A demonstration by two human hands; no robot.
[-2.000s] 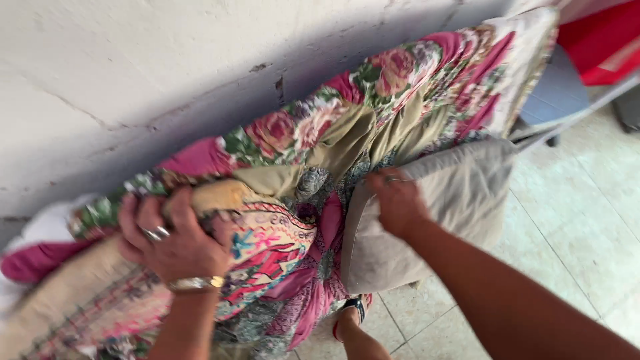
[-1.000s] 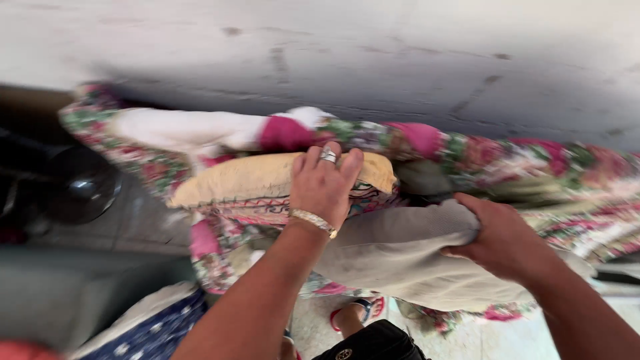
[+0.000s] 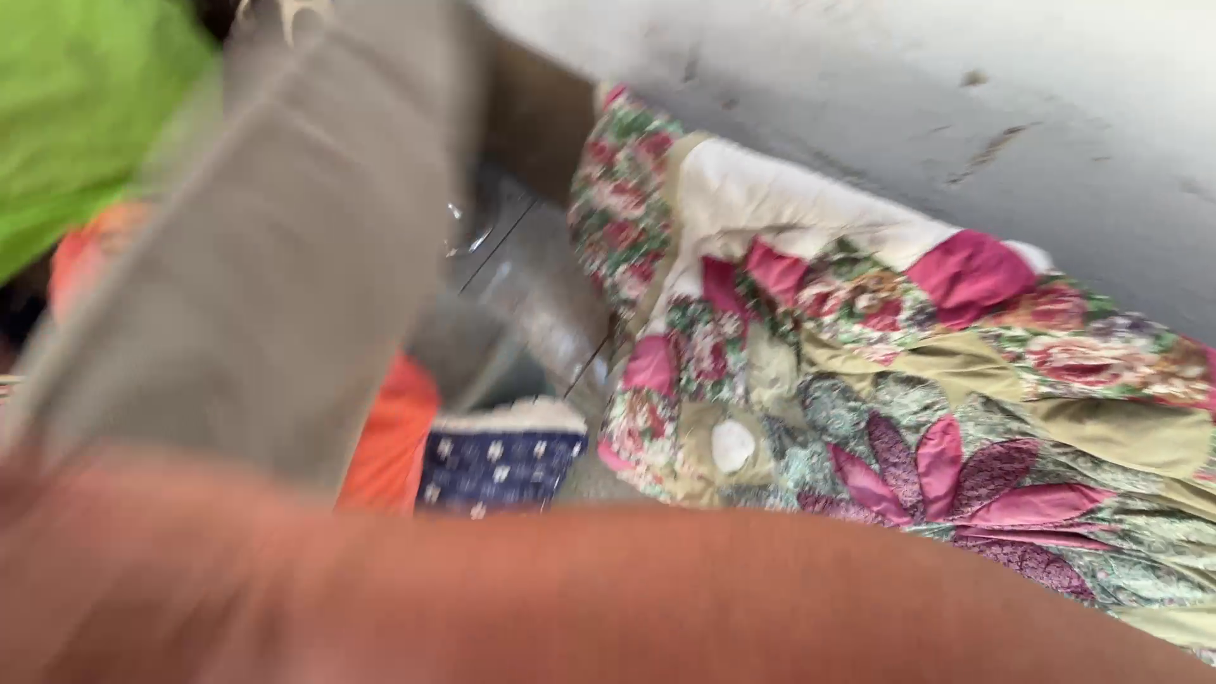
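A grey fabric cushion (image 3: 256, 247), blurred, is held up at the left, off the quilt. My right forearm stretches across the bottom from the right edge, and my right hand (image 3: 66, 532) lies at the lower left against the cushion's lower edge, its fingers blurred and partly cut off. My left hand is out of sight. The patchwork quilt (image 3: 950, 418), with floral and pink patches and a pink and purple petal flower, lies rumpled on the right, its lower part behind my arm.
A white, chipped wall (image 3: 997, 114) runs along the quilt's far side. Orange cloth (image 3: 389, 437) and navy patterned cloth (image 3: 494, 465) lie beyond my forearm, near floor tiles (image 3: 532, 275). Bright green cloth (image 3: 85, 114) fills the upper left.
The grey cushion has come up off the quilt and moved to the left with my right hand. The yellow-edged patterned cushion and my left hand have left the view, which has swung strongly.
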